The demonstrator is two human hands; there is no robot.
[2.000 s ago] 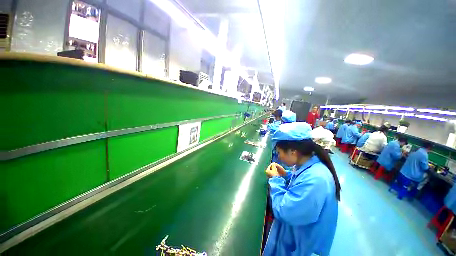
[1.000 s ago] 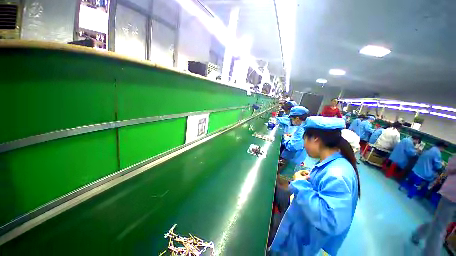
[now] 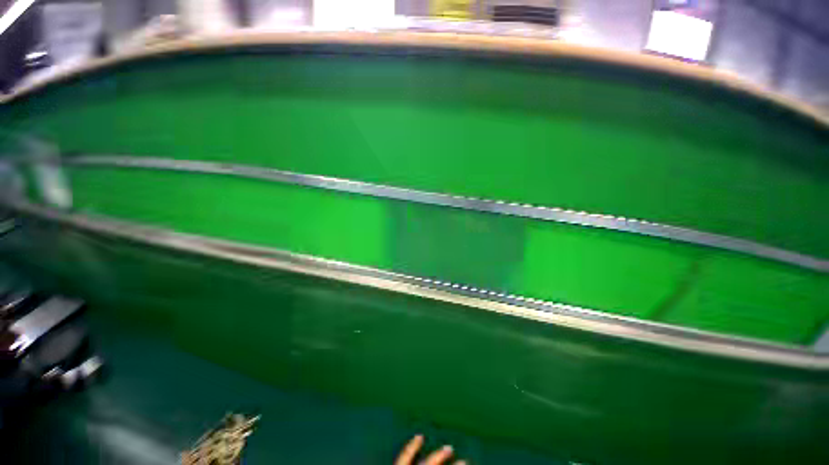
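Note:
A loose, tangled pile of thin pale-yellow strips (image 3: 220, 441) lies on the dark-green bench, low and left of centre, cut off by the bottom edge. Fingertips of one hand, which looks like my right hand (image 3: 427, 451), show at the bottom edge right of the pile. They are slightly apart and do not touch the pile. The rest of this hand is cut off, so I cannot tell if it holds anything. My left hand is not in view.
A green panel (image 3: 436, 136) with a metal rail (image 3: 409, 194) stands behind the bench (image 3: 300, 350). Blurred dark and white objects (image 3: 54, 336) are at the far left. Pale papers or boxes are above the panel's top edge.
The view has swung from along the bench to face the green panel and is blurred. The neighbour in blue and the posted sheet are out of view. Fingertips have appeared at the bottom.

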